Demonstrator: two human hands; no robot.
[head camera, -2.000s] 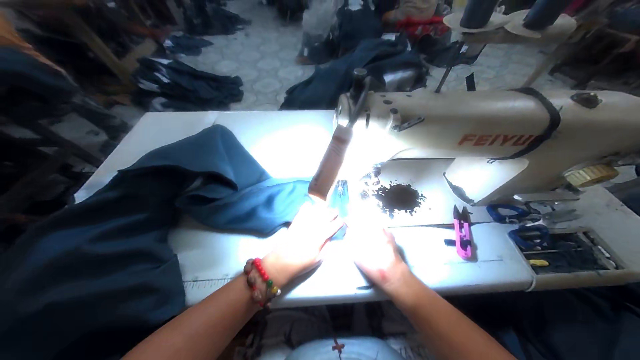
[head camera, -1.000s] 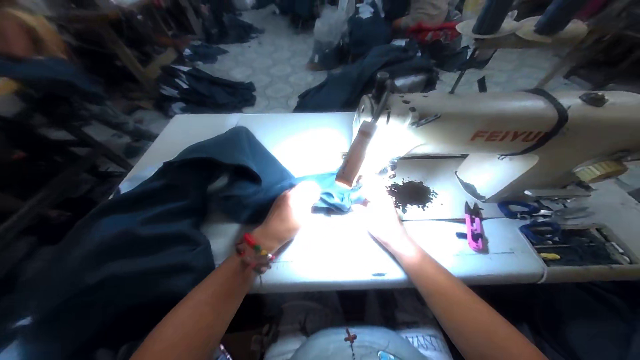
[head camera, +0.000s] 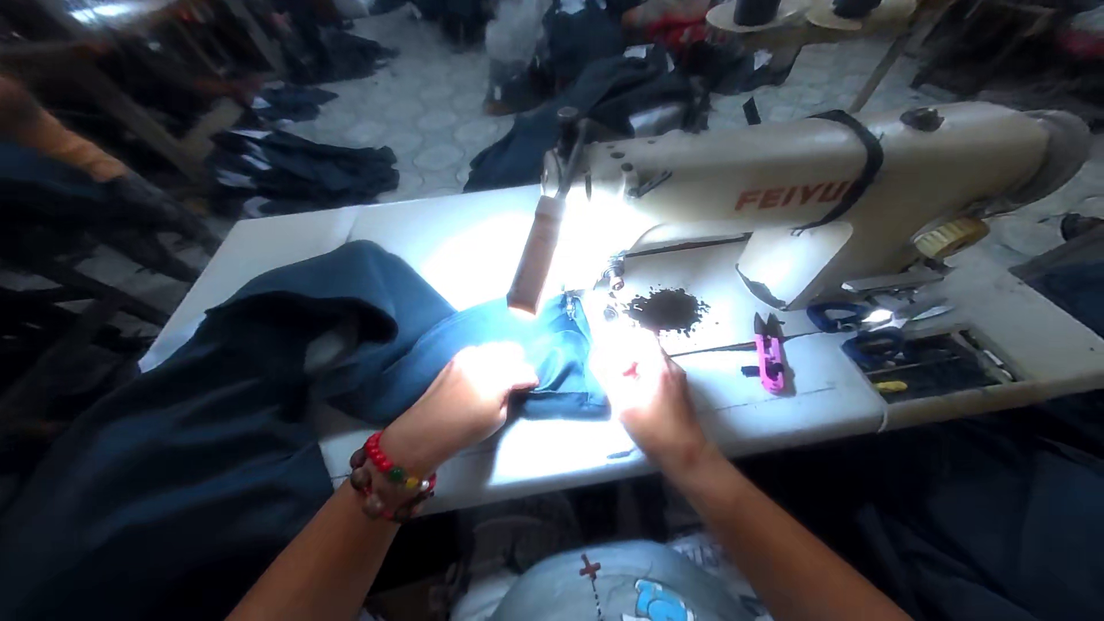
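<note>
Dark blue fabric (head camera: 345, 293) lies across the left of the white sewing table and hangs over its near-left edge. Its right end reaches the needle area of a Feiyue industrial sewing machine (head camera: 716, 177). My left hand (head camera: 479, 388), with beaded bracelets at the wrist, has its fingers closed on the fabric left of the needle. My right hand (head camera: 642, 388) is at the fabric's right edge, just in front of the presser foot; glare hides its fingers, so its grip is unclear. A brown handle-like piece (head camera: 535, 254) hangs from the machine's head above the fabric.
Right of my right hand lie pink thread snips (head camera: 769, 355), then blue-handled scissors (head camera: 871, 317) beside a recessed tray (head camera: 944, 366) of small tools. A dark patch (head camera: 668, 309) marks the machine bed. Thread cones (head camera: 757, 12) stand behind; fabric piles (head camera: 302, 164) lie on the floor.
The fabric between my hands now lies more spread out, with a folded edge showing near me, where one second ago it was bunched near the needle. Both hands remain beside the needle area.
</note>
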